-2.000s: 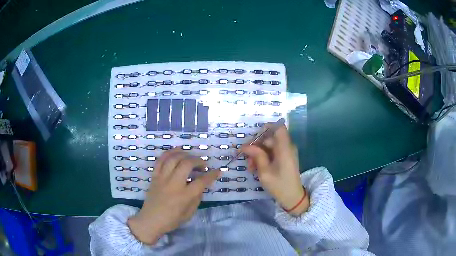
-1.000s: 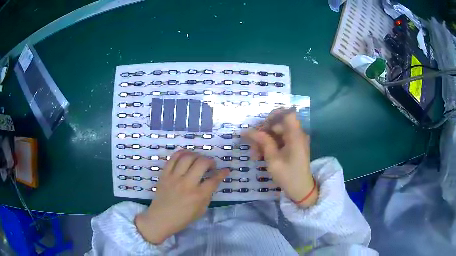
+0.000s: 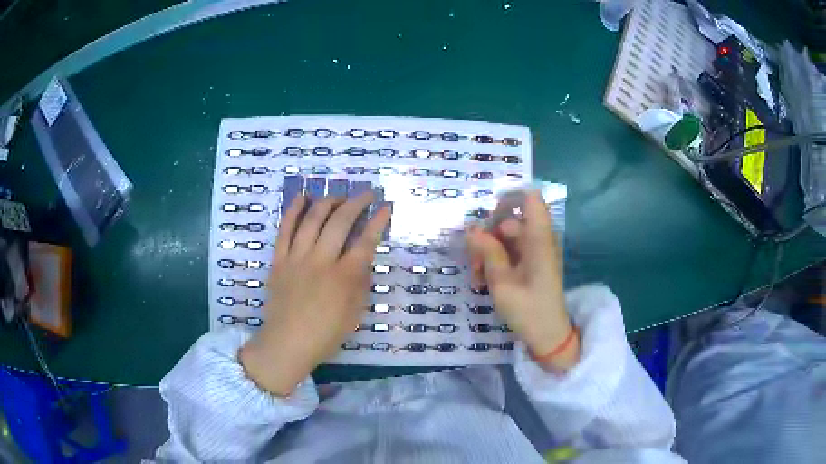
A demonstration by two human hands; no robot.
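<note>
The white tray (image 3: 376, 123) lies flat in front of me, with rows of small dark components with light centres (image 3: 433, 309). A clear, glaring backing sheet (image 3: 435, 213) lies over it and sticks out past its right edge. Dark adhesive strips (image 3: 339, 188) sit side by side on the sheet. My left hand (image 3: 321, 272) lies on the strips, fingers spread, covering their lower parts. My right hand (image 3: 521, 281) is over the sheet's right part, fingers curled around the tweezers (image 3: 513, 207), which are blurred and mostly hidden.
A dark strip sheet with clear edges (image 3: 86, 168) lies at left, above an orange-framed block (image 3: 51, 288). A second white board (image 3: 652, 54) and a black device with a yellow label (image 3: 753, 154) and cables are at upper right. Another person's sleeve (image 3: 752, 385) shows at lower right.
My left hand has moved up from the lower component rows onto the dark strips. My right hand has moved slightly up and right, away from the lower rows. The tray appears shifted slightly right.
</note>
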